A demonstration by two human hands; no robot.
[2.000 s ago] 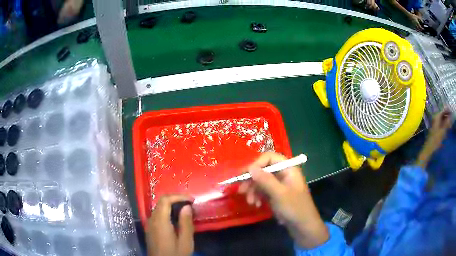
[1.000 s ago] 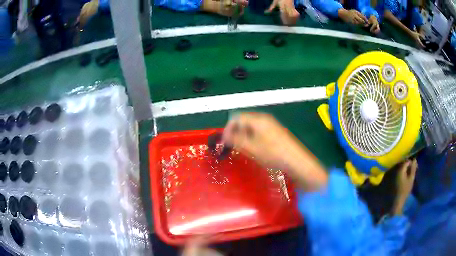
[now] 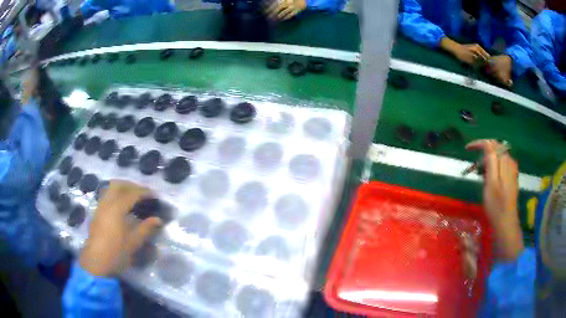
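Observation:
My left hand (image 3: 115, 233) is over the clear blister tray (image 3: 291, 273), with a round black part (image 3: 148, 210) between thumb and fingers. Rows of black discs (image 3: 177, 169) fill the tray's left part; the pockets on its right side show no discs. My right hand (image 3: 501, 192) is raised above the white conveyor rail (image 3: 428, 164), past the red tray's far right corner. Something small and dark shows at its fingertips, too blurred to tell whether it is held. The red parts tray (image 3: 397, 261) has tiny silvery bits along its far and right sides.
A grey upright post (image 3: 372, 81) stands between the blister tray and red tray. The green conveyor (image 3: 310, 84) carries scattered black parts. The yellow and blue fan (image 3: 555, 223) is cut off at the right edge. People in blue smocks sit across the belt and at left.
The view has swung left. My right hand has moved from over the red tray to the conveyor rail. My left hand has moved from the red tray's near edge to the blister tray.

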